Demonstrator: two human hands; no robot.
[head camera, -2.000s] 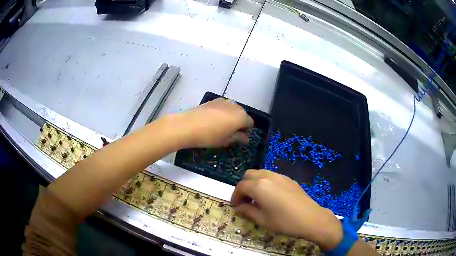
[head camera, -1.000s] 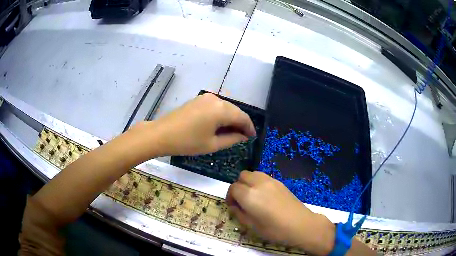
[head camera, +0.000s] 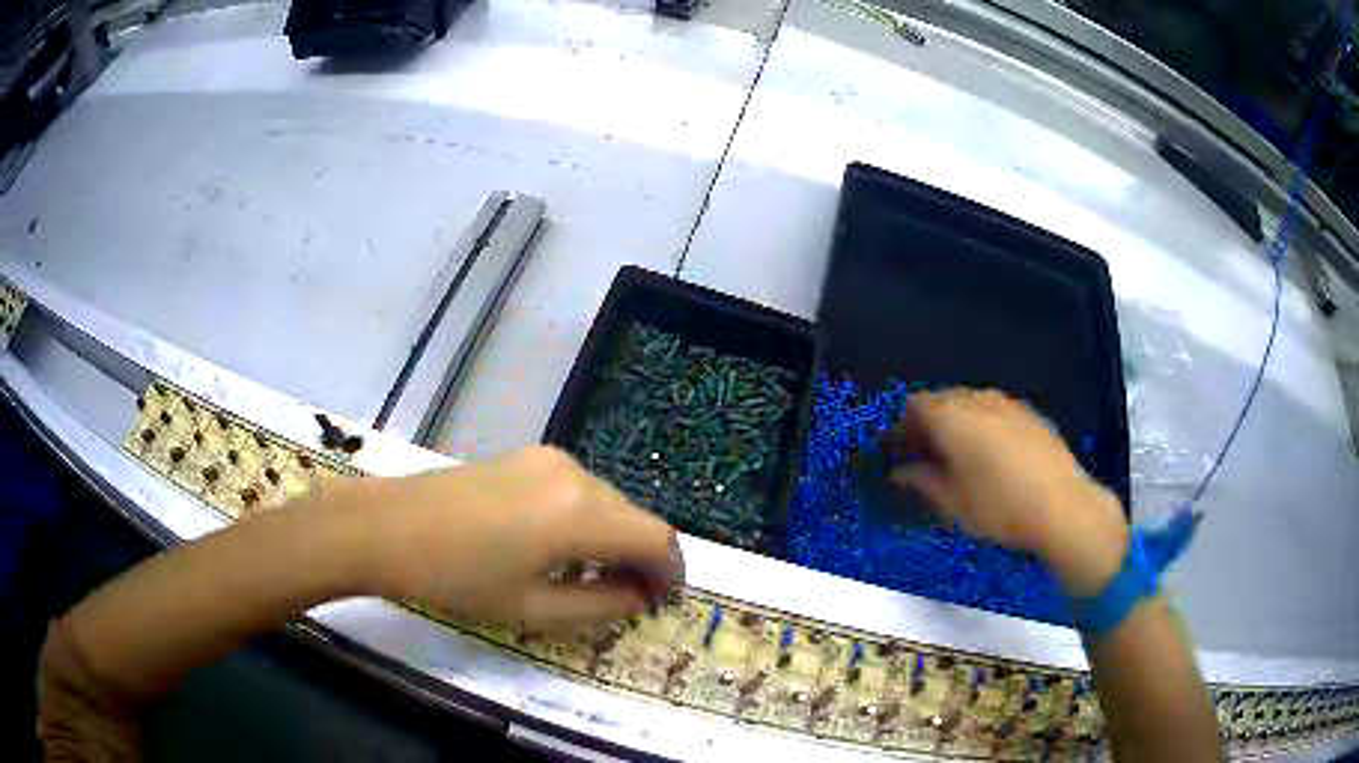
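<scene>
The circuit board panel (head camera: 835, 678) lies in the track at the near edge, dotted with dark parts and several blue ones right of my left hand. My left hand (head camera: 559, 544) is over the panel, fingertips pinched at its upper edge; a small dark thing shows at the tips. My right hand (head camera: 991, 455), with a blue wrist strap (head camera: 1136, 574), is over the large black tray (head camera: 969, 306), fingers curled down at the loose blue components (head camera: 924, 552). Whether it holds one cannot be told. Green components (head camera: 693, 425) lie heaped in the small black bin (head camera: 586, 373).
A slotted metal bar (head camera: 470, 313) lies left of the small bin. Dark small parts (head camera: 340, 434) sit on the rail (head camera: 194, 368). A black bin (head camera: 365, 27) stands at the far side. A thin blue cord (head camera: 1261, 350) runs up at right.
My left hand has moved from the green parts down to the panel. My right hand has moved from the panel up and right to the blue components. Blue parts now show on the panel.
</scene>
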